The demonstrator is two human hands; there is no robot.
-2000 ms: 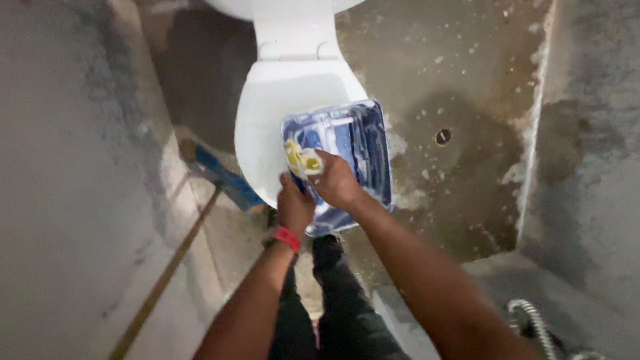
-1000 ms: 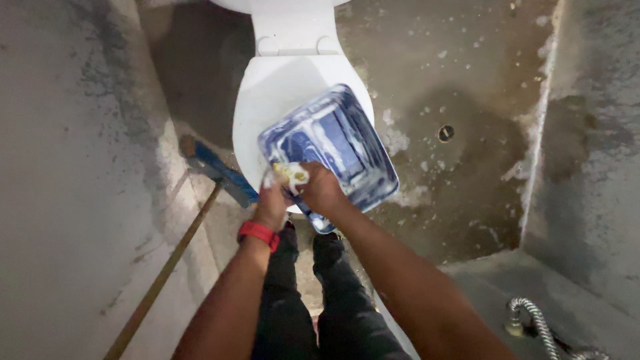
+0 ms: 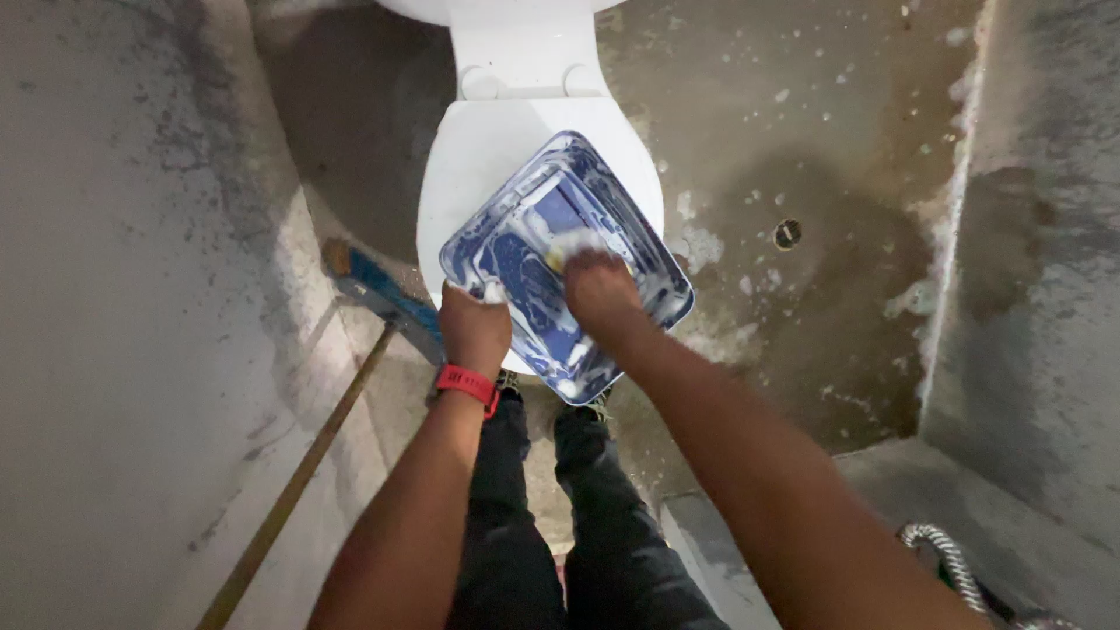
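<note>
A blue rectangular plastic tray (image 3: 529, 271), streaked with white suds, is above the closed white toilet lid (image 3: 542, 131), turned with one corner toward my feet. My left hand (image 3: 475, 325), with a red band on its wrist, grips the tray's left edge, and foam covers the fingertips. Inside the tray my right hand (image 3: 604, 284) presses a yellowish, foamy sponge (image 3: 556, 257), mostly hidden under blurred fingers.
A push broom with blue bristles (image 3: 385, 289) and a wooden handle (image 3: 297, 490) leans at the left wall. Right of the toilet, a round drain (image 3: 787, 234) sits in the wet concrete floor. A braided hose (image 3: 949, 560) is at lower right.
My right hand has moved with the sponge away from my left hand, farther into the tray. The tray has turned from nearly upright in view to a diagonal position.
</note>
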